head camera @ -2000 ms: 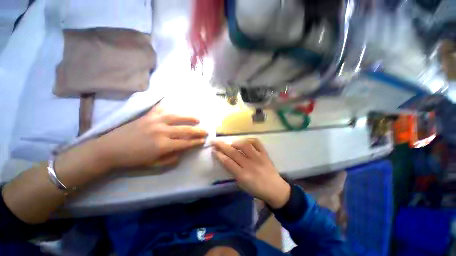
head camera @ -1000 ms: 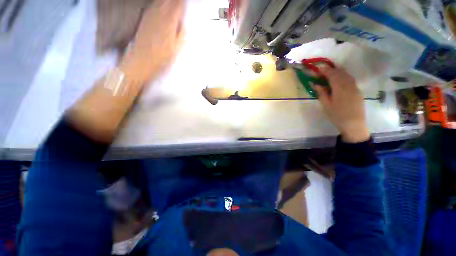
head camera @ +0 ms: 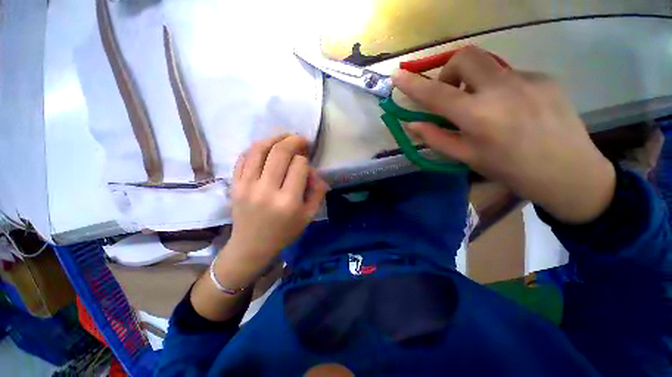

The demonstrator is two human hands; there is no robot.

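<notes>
A whitish cloth panel (head camera: 250, 81) lies on the table at the left, with two narrow brown strips (head camera: 186, 110) on it and a slit near its lower edge. My left hand (head camera: 273, 191) rests with bent fingers on the panel's lower right part at the table's front edge; whether its fingertips pinch the cloth is hidden. My right hand (head camera: 508, 125) holds scissors (head camera: 372, 81) with one red and one green handle loop. The silvery blades point left, with their tips over the panel's right edge.
The yellowish bed plate (head camera: 442, 26) of the machine is at the top, with a dark seam along it. The white table (head camera: 589, 81) ends at a front edge close to my body. A blue lattice basket (head camera: 92, 294) and brown and white cloth (head camera: 151, 287) are below the table at the left.
My right hand has lifted the scissors from beside the needle and brought them left to the panel. My left hand has come down to the panel's lower edge. The view has tilted down.
</notes>
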